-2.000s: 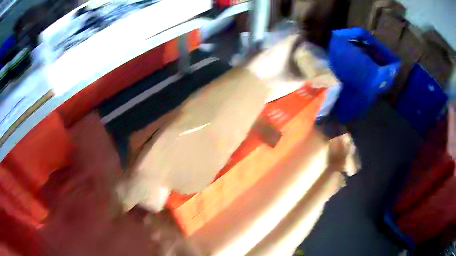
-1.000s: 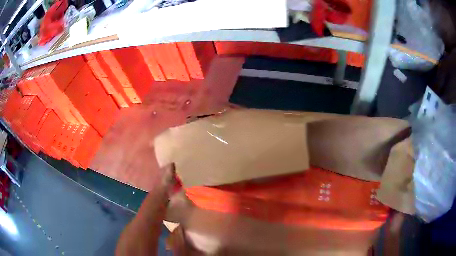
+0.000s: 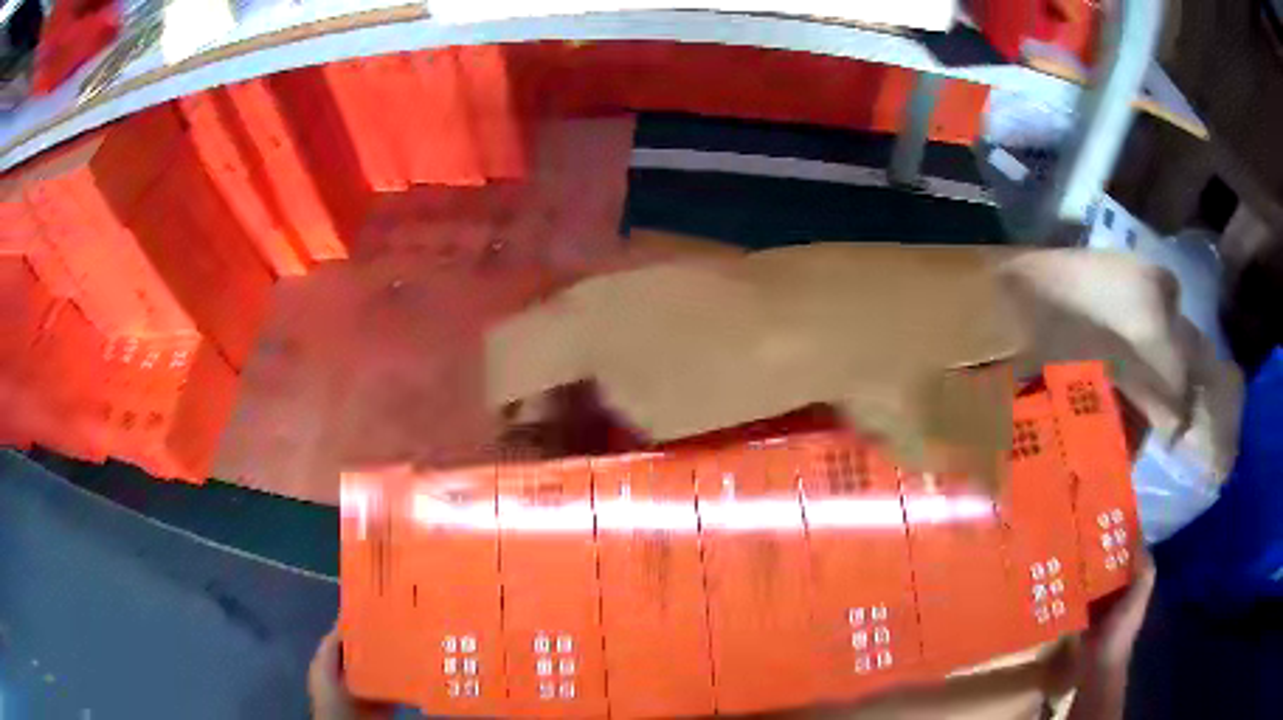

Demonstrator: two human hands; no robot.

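Note:
A long row of several orange product boxes (image 3: 654, 577) stands side by side in front of me, their characters facing me. My left hand (image 3: 332, 681) is at the row's left end, mostly cut off by the lower edge. My right hand (image 3: 1119, 633) is at its right end. The two hands hold the row between them. The brown shipping carton (image 3: 788, 331) lies behind the row, its flap raised and partly over the boxes. Some carton board also shows under the row at the lower right. The carton's inside is mostly hidden.
Stacks of orange boxes (image 3: 134, 253) stand at the left and under the white shelf (image 3: 563, 31). A reddish board (image 3: 380, 338) lies on the dark green bench top (image 3: 788, 197). A grey post (image 3: 1112, 120) and clear plastic (image 3: 1182, 471) are at the right, near a blue crate (image 3: 1252, 485).
The orange boxes are now a full row between both hands, in front of the carton. Before, only a strip of them showed in the carton and my left hand was on its left side.

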